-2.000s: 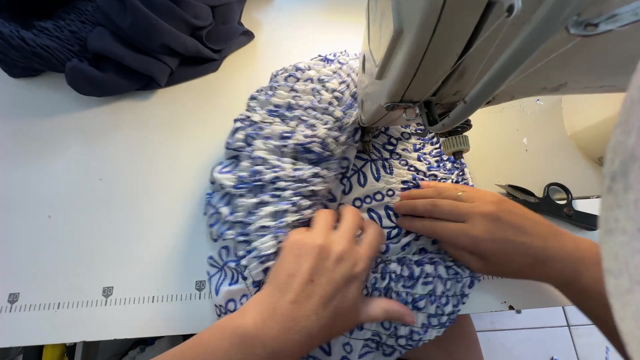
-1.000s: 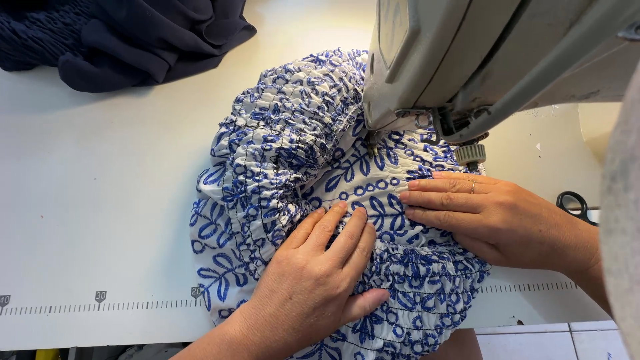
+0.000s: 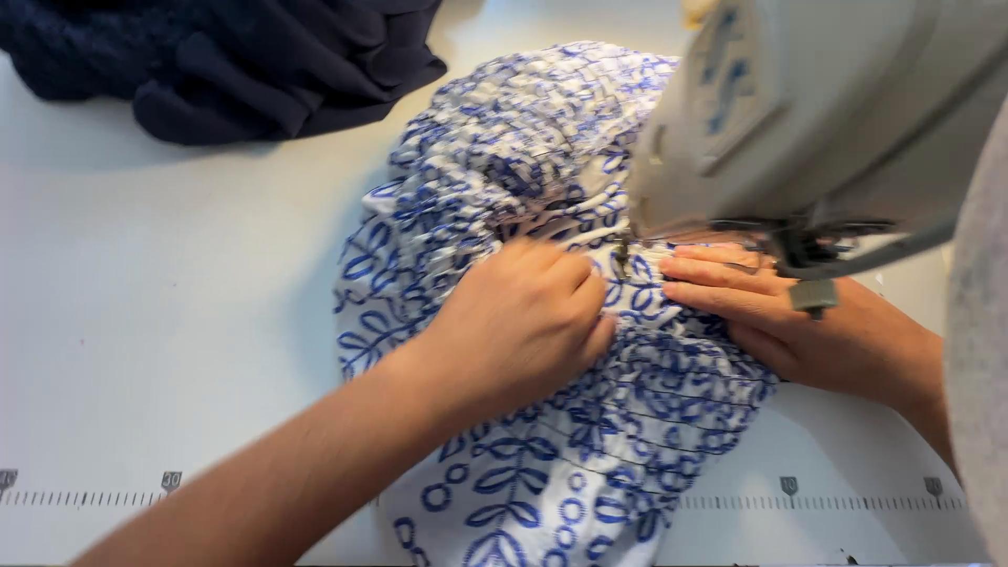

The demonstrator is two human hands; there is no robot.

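A white fabric piece with blue leaf and ring embroidery (image 3: 504,465), gathered by rows of dark stitching, lies under the head of a sewing machine (image 3: 787,118). My left hand (image 3: 520,323) is curled on the fabric left of the presser foot (image 3: 623,253), its fingers bent in and slightly blurred; a fold of the cloth appears pinched in them. Flat on the cloth just right of the presser foot rests my right hand (image 3: 756,307), fingers extended and partly hidden behind the machine's parts.
Dark navy fabric (image 3: 260,71) is heaped at the upper left of the white table (image 3: 173,315). A measuring scale (image 3: 787,502) runs along the table's near edge. Light grey cloth (image 3: 980,331) shows at the right edge.
My left hand has gone from spread fingers to a curled grip and moved up beside the presser foot. My right hand has come closer to the foot. The scissors at right are no longer visible.
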